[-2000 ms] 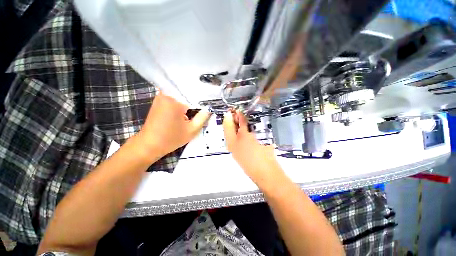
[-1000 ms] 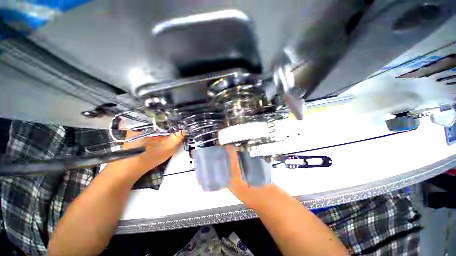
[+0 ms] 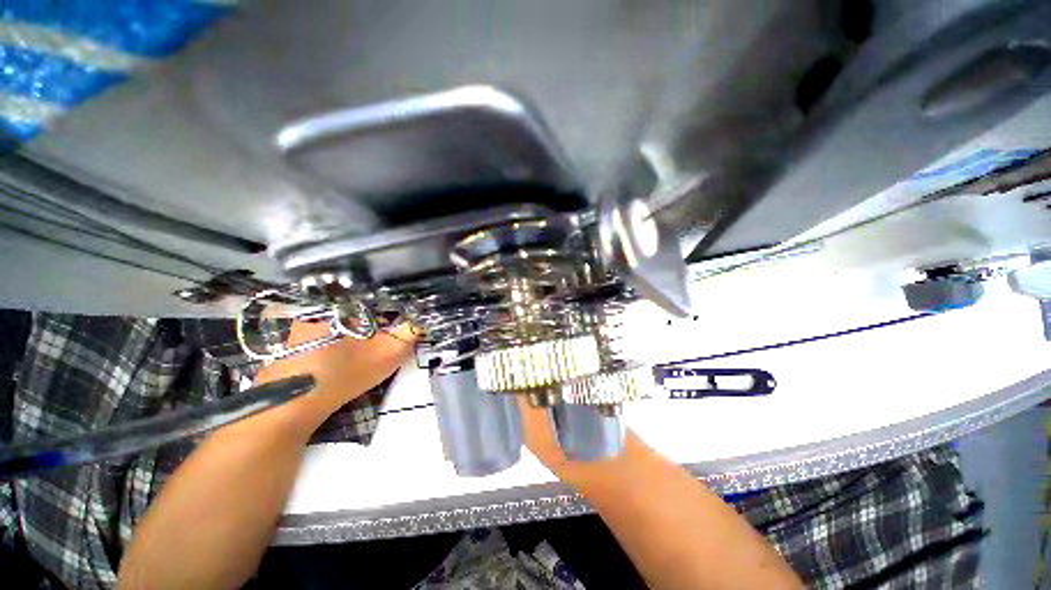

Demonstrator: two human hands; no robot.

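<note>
The sewing machine head (image 3: 380, 104) fills the upper view. Its tension discs (image 3: 536, 363) hang close to the camera. My left hand (image 3: 346, 363) is at the needle area behind a wire guide and thin metal parts; its fingertips are partly hidden. My right hand (image 3: 547, 432) is mostly hidden behind the tension discs and grey blocks; only its lower part and forearm show. Plaid cloth (image 3: 92, 392) lies left of and under my left arm, with a dark corner (image 3: 352, 426) beside the wrist. What my fingers hold cannot be seen.
The white table (image 3: 392, 484) has a ruler-marked front edge. A slim black tool (image 3: 715, 382) lies on it to the right. More plaid cloth (image 3: 876, 519) hangs at lower right. A dark bar (image 3: 173, 421) crosses the left side. Patterned clothing (image 3: 496, 565) shows at bottom centre.
The camera has moved closer to the machine head, so the tension discs now cover the needle area. My right hand has gone from plain view to mostly hidden. My left hand stays near the needle.
</note>
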